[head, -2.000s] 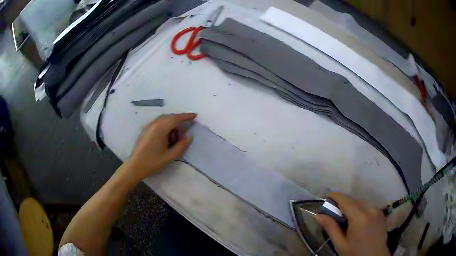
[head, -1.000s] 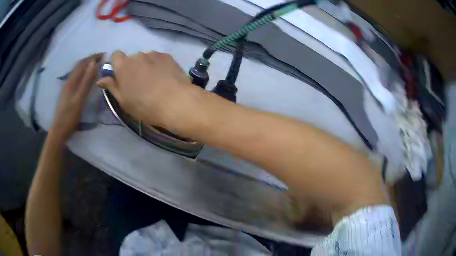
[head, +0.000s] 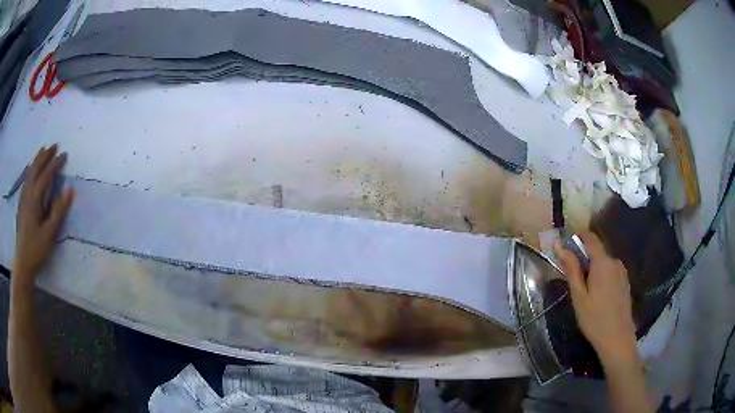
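A long garment strip with pale lilac-grey interlining [head: 282, 242] on top lies flat along the near edge of the pressing table. My left hand [head: 42, 202] lies on its left end, fingers spread, pressing it flat. My right hand [head: 595, 286] is closed on the handle of the steam iron [head: 536, 310]. The iron stands at the strip's right end, its curved silver edge along the cloth; the strip's extreme right end is hidden by it.
Stacked grey pieces [head: 282, 52] lie behind, with red scissor loops [head: 46, 77] at their left. White interlining [head: 483, 40] is farther back. Cream offcuts [head: 616, 133], a tan brush-like block [head: 675, 157] and a dark fabric strip [head: 556, 203] are at right.
The iron and my right hand have moved from beside my left hand to the strip's right end. The view has shifted right, showing the offcuts and whole strip. My left hand remains at the left end.
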